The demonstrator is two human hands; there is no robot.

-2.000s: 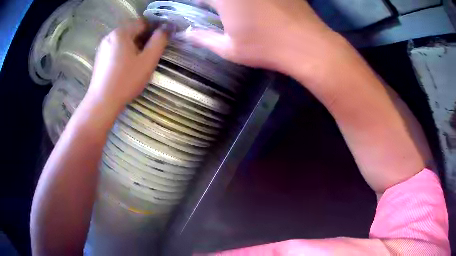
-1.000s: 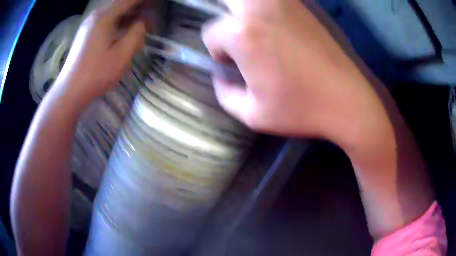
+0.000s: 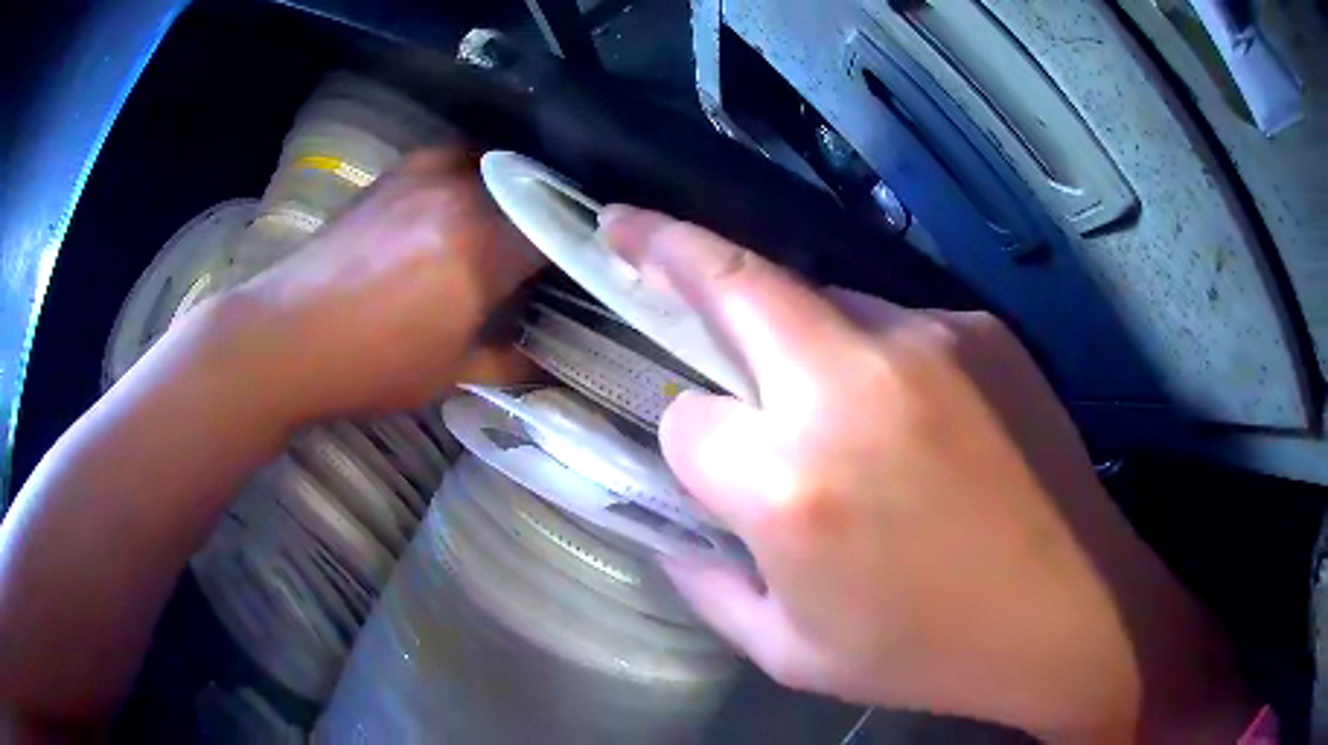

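My right hand (image 3: 888, 480) holds several white component reels (image 3: 612, 277) by their right edges, fingers around the rims, tilted above the row. My left hand (image 3: 364, 291) reaches in at the left side of these reels; its fingertips are blurred and partly hidden, so its hold cannot be told. The long row of reels (image 3: 510, 626) stands on edge below, partly blurred. A second row of reels (image 3: 306, 539) lies left of it, partly under my left forearm. More reels stand behind my left hand, one with a yellow mark (image 3: 335, 168).
The black bin (image 3: 88, 248) surrounds the reels, its curved rim at the left. Grey-blue metal drawers (image 3: 1165, 306) with handles stand at the upper right. A small light object (image 3: 484, 48) shows near the bin's far edge.
The view has shifted, bringing the drawers into view. My right hand is lower in the picture, and the reels it holds are now clearly separated and tilted. My left hand has moved lower too.
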